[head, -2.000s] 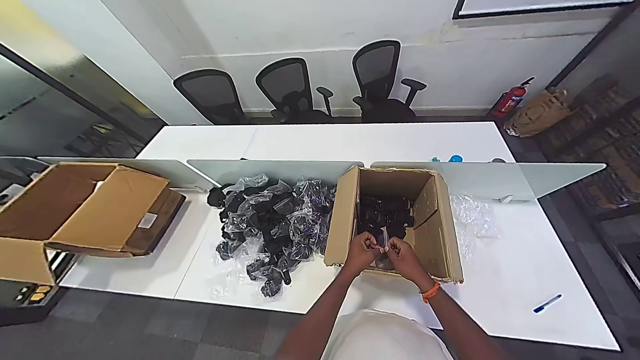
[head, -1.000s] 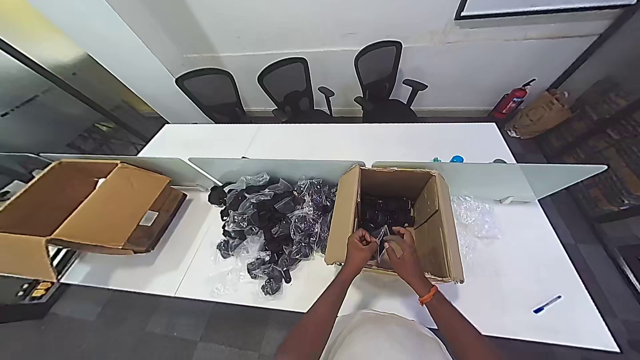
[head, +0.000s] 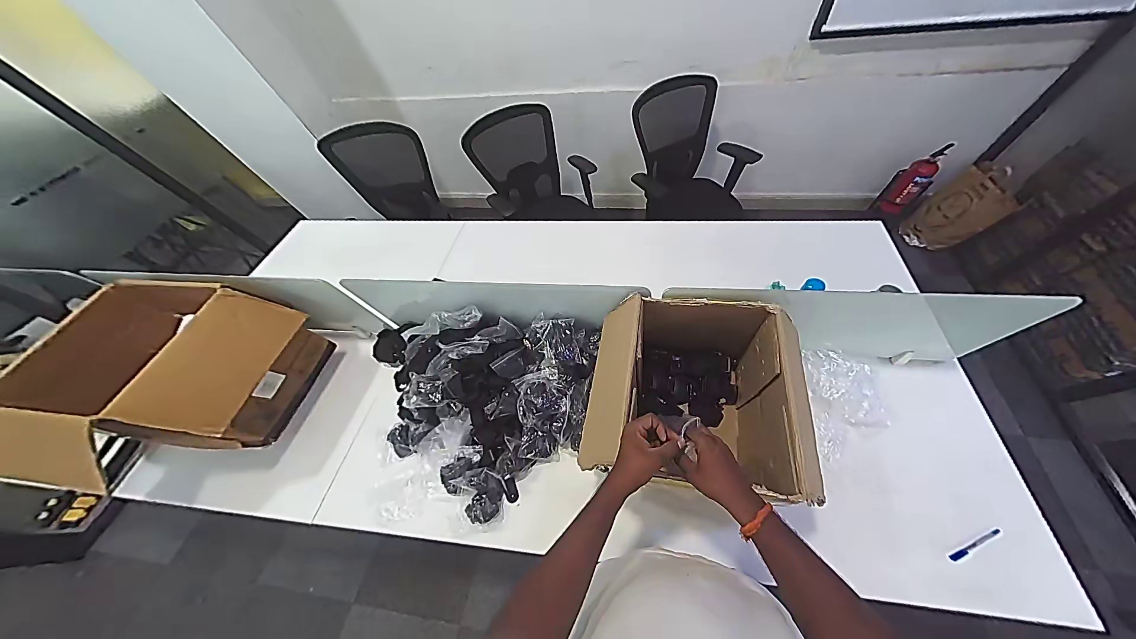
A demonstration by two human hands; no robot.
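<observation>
Over the near edge of an open cardboard box (head: pixel 770 426), my left hand (head: pixel 646 451) and my right hand (head: pixel 707 463) meet, fingers pinching a small clear plastic bag (head: pixel 683 426) between them. What the bag holds is too small to tell. Several black items (head: pixel 688 377) lie inside the box, toward its far left part. To the box's left spreads a heap of black items in clear plastic bags (head: pixel 497 390). An orange band circles my right wrist.
Crumpled clear plastic (head: pixel 839 390) lies right of the box, and a blue pen (head: pixel 974 544) near the right front. Another open cardboard box (head: pixel 204 355) stands at left. A low glass divider (head: pixel 887 324) runs behind; beyond are a white table (head: pixel 674 253) and black chairs (head: pixel 676 142).
My hands stay at the near side of the box and have drawn closer together than one second ago. The box and the heap look unchanged.
</observation>
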